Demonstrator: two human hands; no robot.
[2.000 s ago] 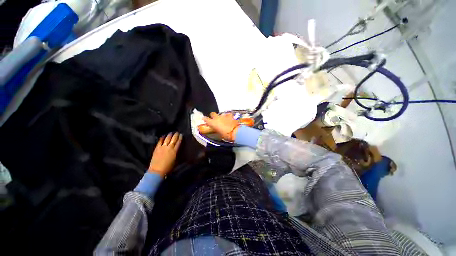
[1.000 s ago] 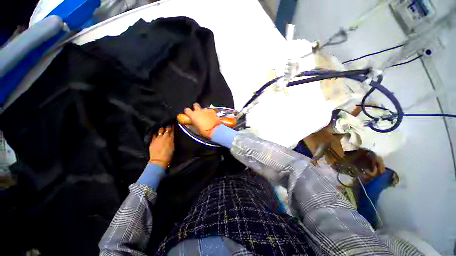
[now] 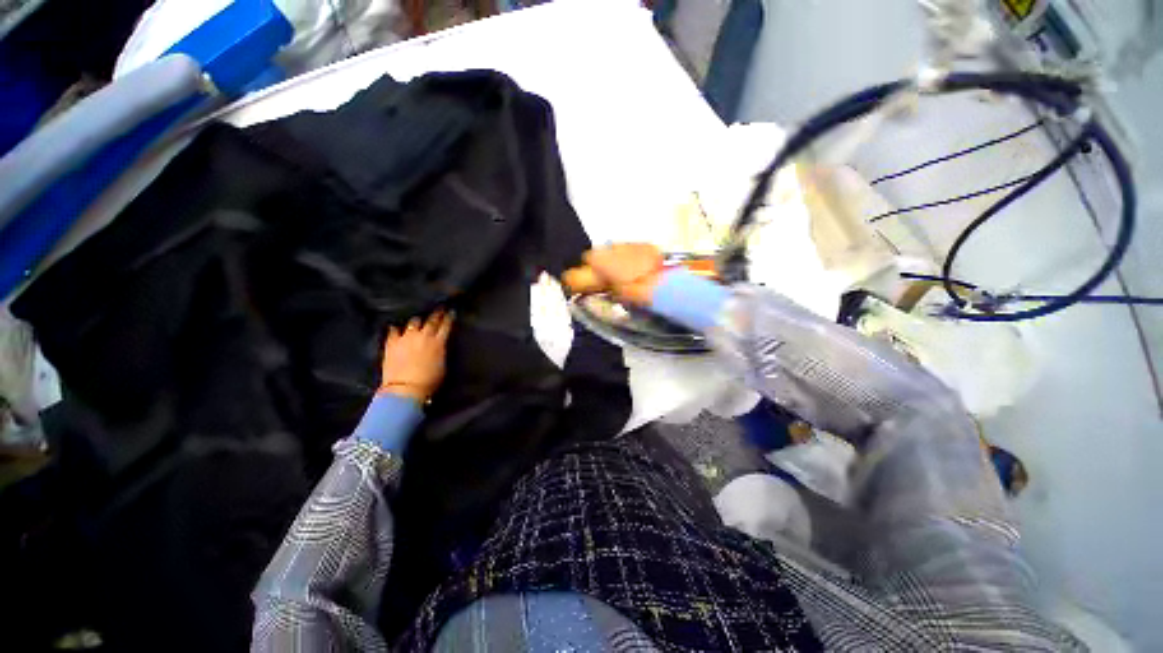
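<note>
A black garment (image 3: 293, 268) lies spread and wrinkled over the white-covered table (image 3: 612, 102). My left hand (image 3: 416, 356) rests palm down on it, fingers slightly apart, holding nothing. My right hand (image 3: 626, 276) grips the orange-brown handle of the steam iron (image 3: 657, 337). The iron is at the garment's right edge, mostly over the white cover. I cannot tell whether it is lifted. A pale pointed patch (image 3: 551, 319) shows beside the iron's tip, against the black cloth. The right hand is slightly blurred.
A dark hose (image 3: 918, 87) loops from the iron toward the wall on the right. A padded grey-blue arm over bright blue (image 3: 112, 125) stands at the upper left. A round white stool-like top (image 3: 763, 510) and brown and blue items lie below the table's right edge.
The iron first moved left onto the black garment, then back right to its edge with my right hand. The hose loop has swung up and right. My left hand stays on the cloth.
</note>
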